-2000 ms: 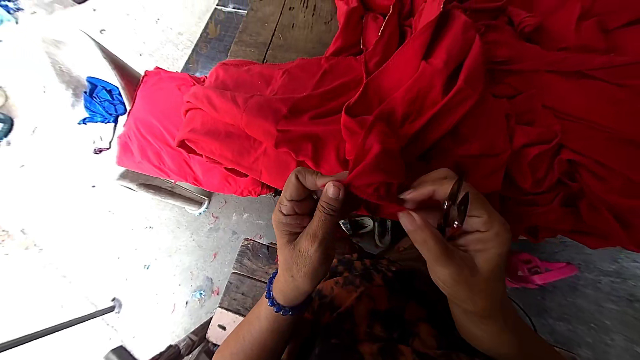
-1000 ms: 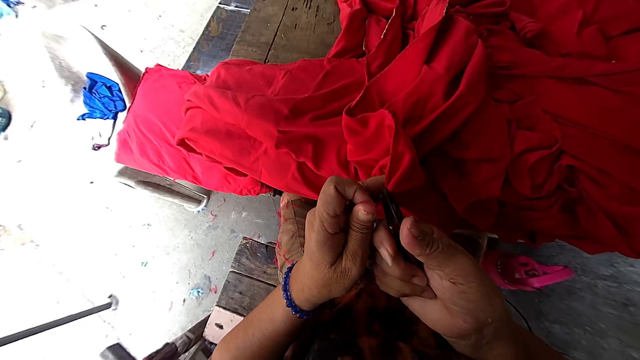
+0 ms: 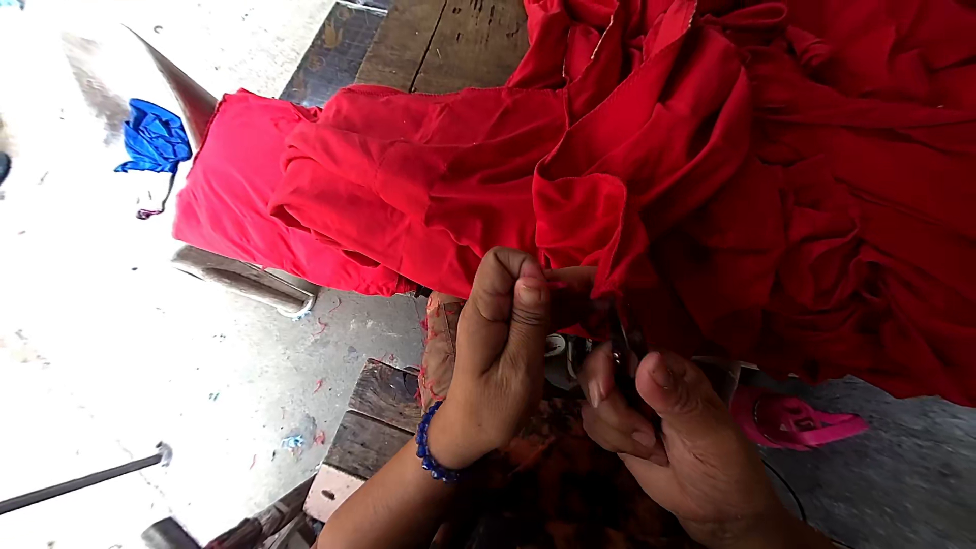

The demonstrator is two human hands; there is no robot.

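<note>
Red fabric (image 3: pixel 457 160) lies in folds across a wooden surface and spreads to the right. My left hand (image 3: pixel 507 335), with a blue bead bracelet (image 3: pixel 435 442) at its wrist, pinches a small bit of red cloth or thread between thumb and forefinger at the fabric's near edge. Small dark snips (image 3: pixel 627 343) are in my right hand (image 3: pixel 671 419), between its thumb and fingers, with the blades pointing up at a corner of the fabric. Shadow hides the blade tips and part of the fabric there.
Wooden boards (image 3: pixel 450 46) show behind the fabric. A blue cloth (image 3: pixel 155 136) is at the left. Below left are a wooden bench (image 3: pixel 374 427) and a dark metal rod (image 3: pixel 84 482). A pink strapped item (image 3: pixel 808 427) rests on the floor at the right. Metal parts (image 3: pixel 560 354) show between my hands.
The snips, seen across my right fingers two seconds ago, now point up at the cloth. My left hand has turned and drawn slightly apart from my right since one second ago.
</note>
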